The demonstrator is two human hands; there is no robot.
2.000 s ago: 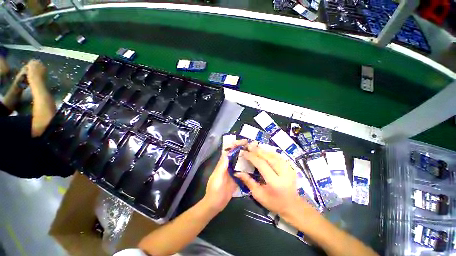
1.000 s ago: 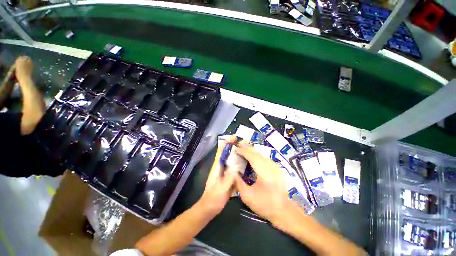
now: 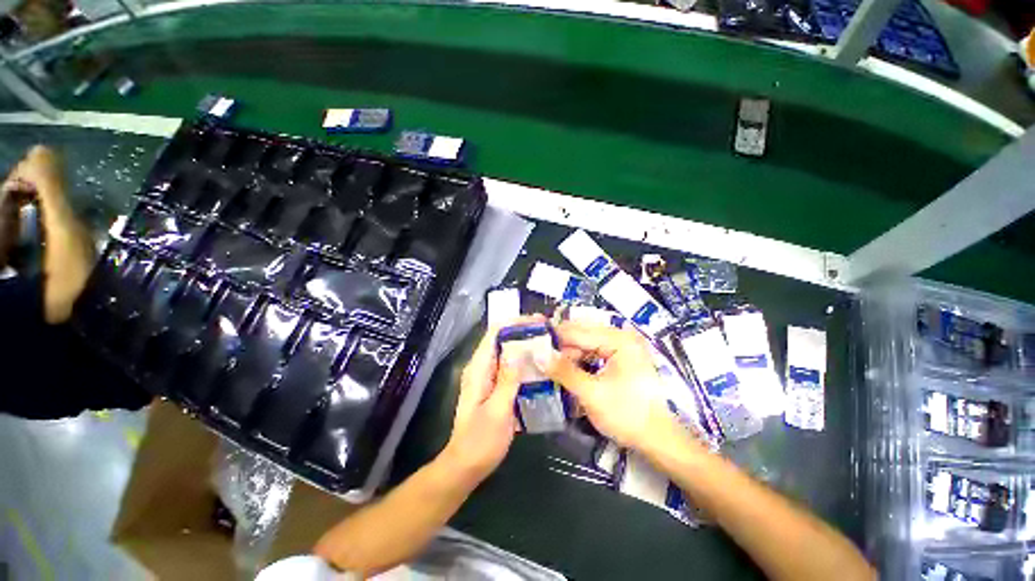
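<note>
My left hand (image 3: pixel 482 400) holds a part-assembled phone (image 3: pixel 543 406) upright over the dark bench mat. The phone has a blue rim, a pale screen area at its top and a silver-grey lower part. My right hand (image 3: pixel 613 380) touches the phone's upper right side with its fingertips; whether it grips anything small is hidden. Board assemblies (image 3: pixel 806 380) with white and silver ends lie spread behind and to the right of my hands, partly covered by my right hand. Thin silver lines, perhaps tweezers (image 3: pixel 581 469), lie just below the phone.
A glossy black blister tray (image 3: pixel 306 284) stands at left, over an open cardboard box (image 3: pixel 170 482). A clear blister tray (image 3: pixel 891 454) with units is at right. Several phones lie on the green conveyor belt (image 3: pixel 545 125) beyond a white edge. Another person's arm (image 3: pixel 62 244) is at far left.
The phone has turned so its screen and silver lower part now face the camera. My right fingers have moved to its upper right side. The view has shifted slightly.
</note>
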